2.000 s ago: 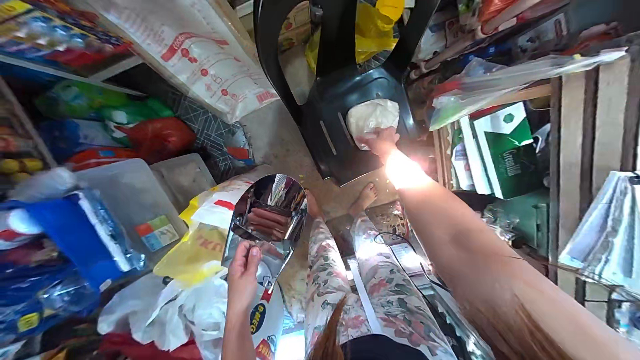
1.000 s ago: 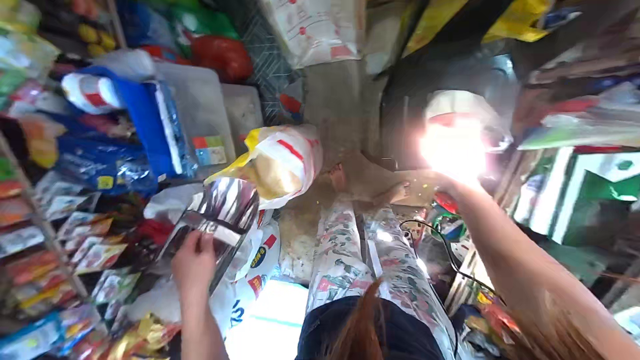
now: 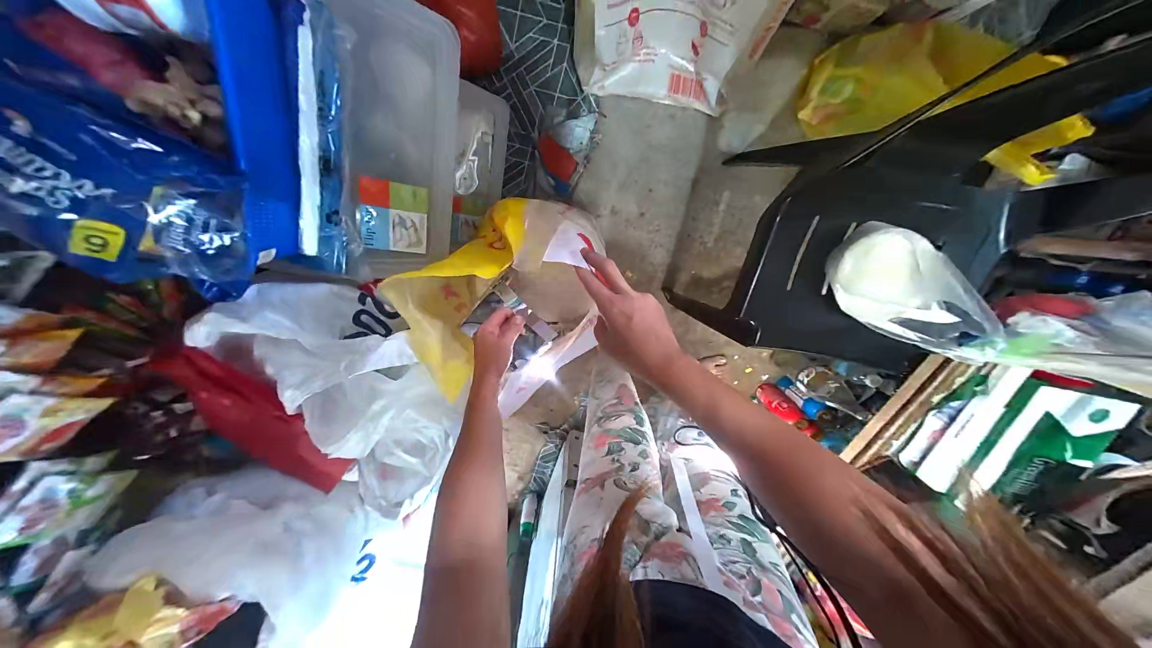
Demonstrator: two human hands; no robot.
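Note:
My left hand (image 3: 498, 340) holds a shiny, silvery flat item (image 3: 522, 310) by its edge at the mouth of a yellow and white plastic bag (image 3: 441, 301). My right hand (image 3: 630, 315) is at the bag's right side, its fingertips touching the whitish plastic near a red mark. Whether its fingers pinch the plastic cannot be told. On the seat of a black plastic chair (image 3: 792, 234) at the right lies a clear plastic bag with a round white mass (image 3: 891, 270).
Translucent plastic bins (image 3: 405, 117) and a blue package (image 3: 256, 135) stand at the upper left. White plastic bags (image 3: 360, 405) lie left of my left arm. A printed white sack (image 3: 661, 45) is at the top. Green and white boxes (image 3: 1017, 432) sit at the right.
My right hand has left the white mass on the chair and moved left to the yellow and white bag. My left hand has brought the silvery item to that bag's mouth. The view has shifted.

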